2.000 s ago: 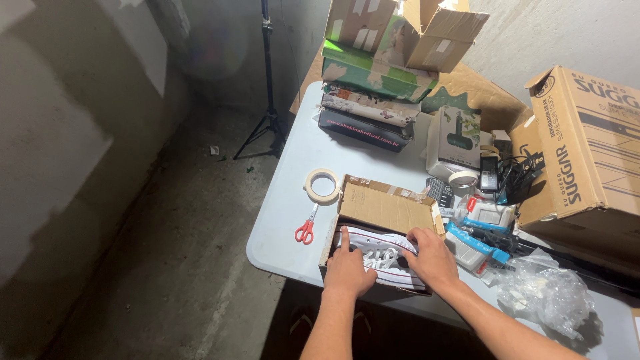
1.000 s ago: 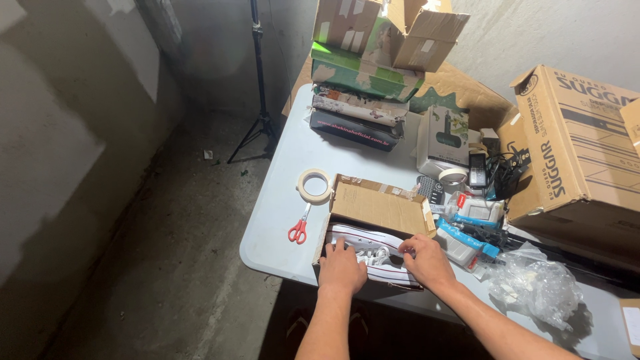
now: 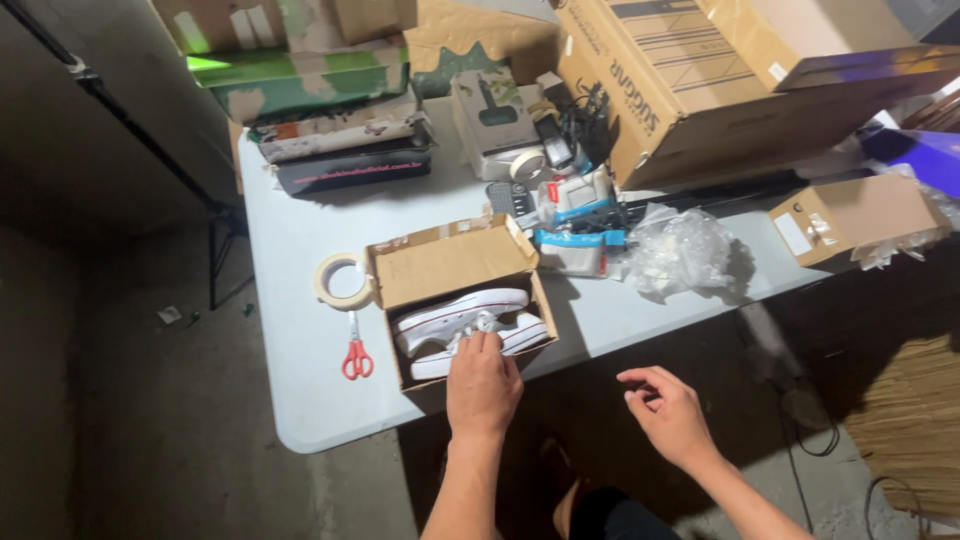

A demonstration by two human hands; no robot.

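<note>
A pair of white sneakers (image 3: 461, 309) with thin dark red stripes lies in a cardboard shoebox (image 3: 450, 271), whose lid stands tilted back. My left hand (image 3: 484, 384) is over the near side of the box, its bent fingertips at the laces; whether they grip anything is hidden. To the right, off the table's front edge, my right hand (image 3: 661, 411) hangs in the air with fingers curled apart and nothing in them. Left of the box lie a roll of masking tape (image 3: 324, 282) and red-handled scissors (image 3: 358, 361), the blades pointing at the roll.
The white table (image 3: 300, 405) also carries stacked boxes (image 3: 352, 169) at back left, a product box (image 3: 491, 124), cables (image 3: 589, 120), packaged white items (image 3: 574, 259), crumpled clear plastic (image 3: 675, 251), a large cardboard box (image 3: 742, 127) and a smaller one (image 3: 862, 214). A tripod stand (image 3: 142, 127) rises at left.
My right hand has left the shoebox and moved right, off the table's front edge. My left hand remains at the sneakers. The view has swung to the right.
</note>
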